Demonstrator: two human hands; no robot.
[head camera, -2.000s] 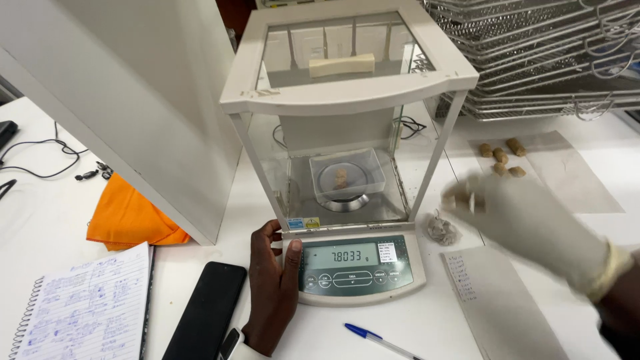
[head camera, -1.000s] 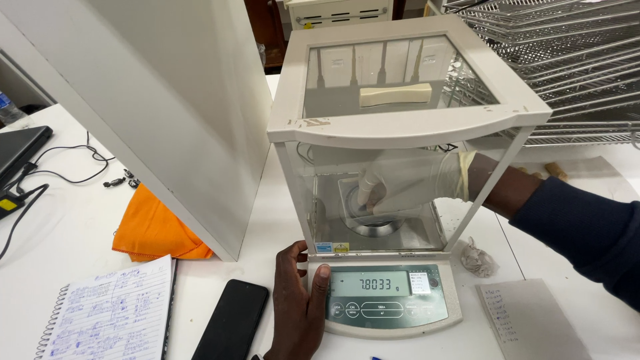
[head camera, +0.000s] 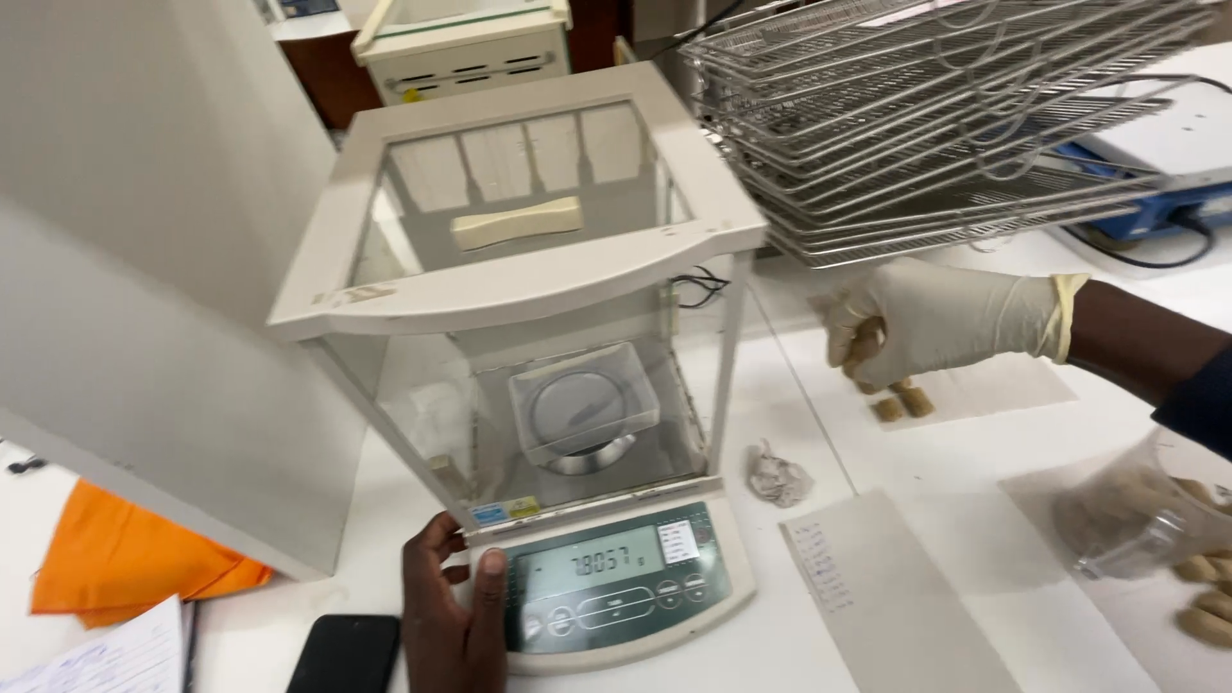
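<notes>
My bare left hand rests against the left front edge of an analytical balance, its thumb by the display, which reads about 7.8057 g. Inside the glass draft shield, a clear square weighing dish sits on the round pan; no brown piece shows in it. My right hand, in a pale latex glove, is to the right of the balance over a paper sheet. Its fingers are curled around a small brown piece. Other brown cylindrical pieces lie just below it on the sheet.
Wire racks are stacked behind at right. A crumpled wad and a handwritten paper lie right of the balance. A clear container holds more brown pieces. At left are a tall panel, an orange cloth, a phone and a notebook.
My gloved right hand has moved out of the draft shield to the brown pieces at the right. The piece seen in the dish two seconds ago no longer shows there. The displayed reading has changed.
</notes>
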